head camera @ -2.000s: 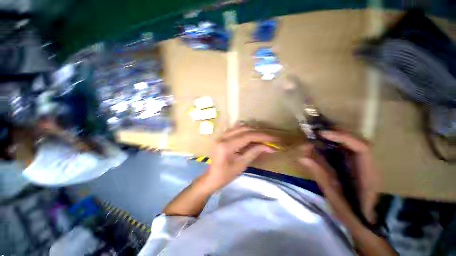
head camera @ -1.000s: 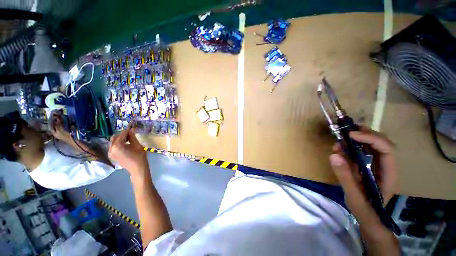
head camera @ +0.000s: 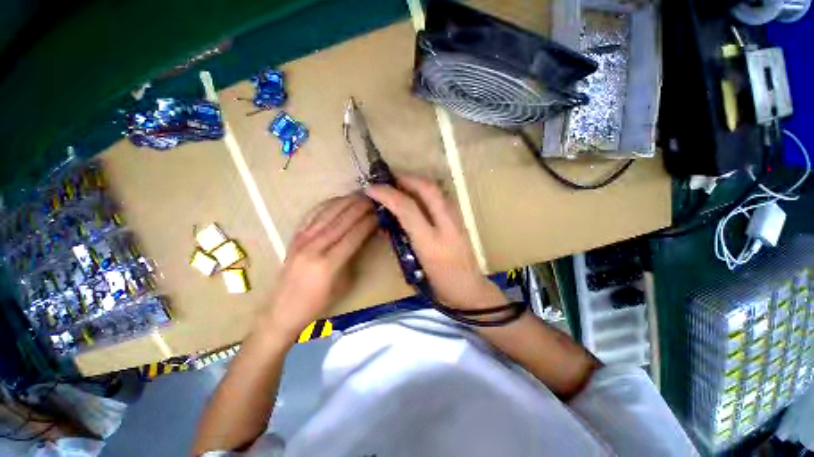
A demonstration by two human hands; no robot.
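Observation:
My right hand [head camera: 437, 236] holds the black soldering iron [head camera: 397, 234]. Its metal tip, with a thin tube alongside, points up over the cardboard. My left hand [head camera: 326, 250] is beside the iron's handle with fingers bent; whether it holds anything is hidden. Several small white batteries [head camera: 227, 253] with yellow edges lie left of my left hand. Small blue circuit boards [head camera: 287, 132] with leads lie further back, with more blue boards [head camera: 269, 90] behind them. A tangled pile of boards [head camera: 174, 122] lies to their left.
A crowded assembly tray [head camera: 89, 259] is at left. A fume fan [head camera: 486, 80], a grey box of silvery scraps [head camera: 600, 89] and a black box [head camera: 705, 89] stand at back right. A white power adapter [head camera: 765, 223] and stacked battery trays [head camera: 759, 348] are at right. A parts bin [head camera: 616, 294] is below the bench edge.
The view has turned to the right. My left hand has moved from the assembly tray to beside the iron. My right hand still holds the iron.

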